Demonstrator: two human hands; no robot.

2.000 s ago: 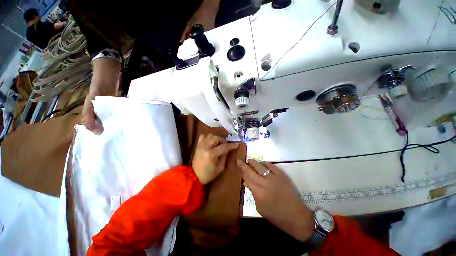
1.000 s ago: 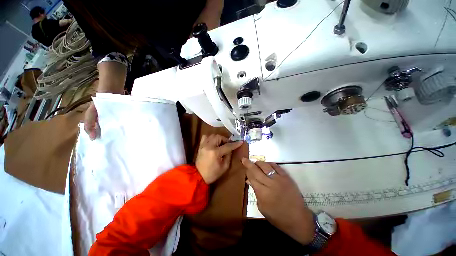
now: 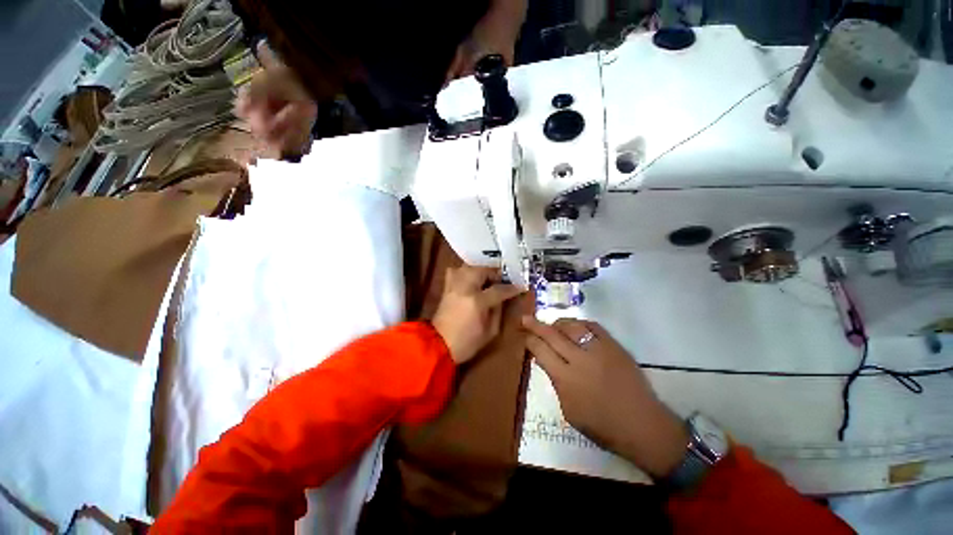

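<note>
A brown panel (image 3: pixel 460 444) lies under the presser foot (image 3: pixel 557 293) of the white sewing machine (image 3: pixel 690 136), its right edge running towards me. My left hand (image 3: pixel 472 313) presses on the panel just left of the foot, fingers bent, with the index finger near the needle. My right hand (image 3: pixel 596 381) has its fingertips on the panel's right edge, just in front of the foot. Neither hand visibly grips the fabric. The needle tip is too small and bright to make out. A white panel side (image 3: pixel 303 261) lies folded left of my left forearm.
More brown and white panels (image 3: pixel 89 261) lie at left. A person in dark clothes (image 3: pixel 355 47) is opposite, a hand near the panels' far edge. Strap bundles (image 3: pixel 178 89) lie behind at left. Pink thread snips (image 3: pixel 849 308) with dark cord lie on the machine bed.
The view has shifted, so the machine appears further right and lower. The other person's hand has let go of the white panel and moved up, blurred. My hands remain beside the foot.
</note>
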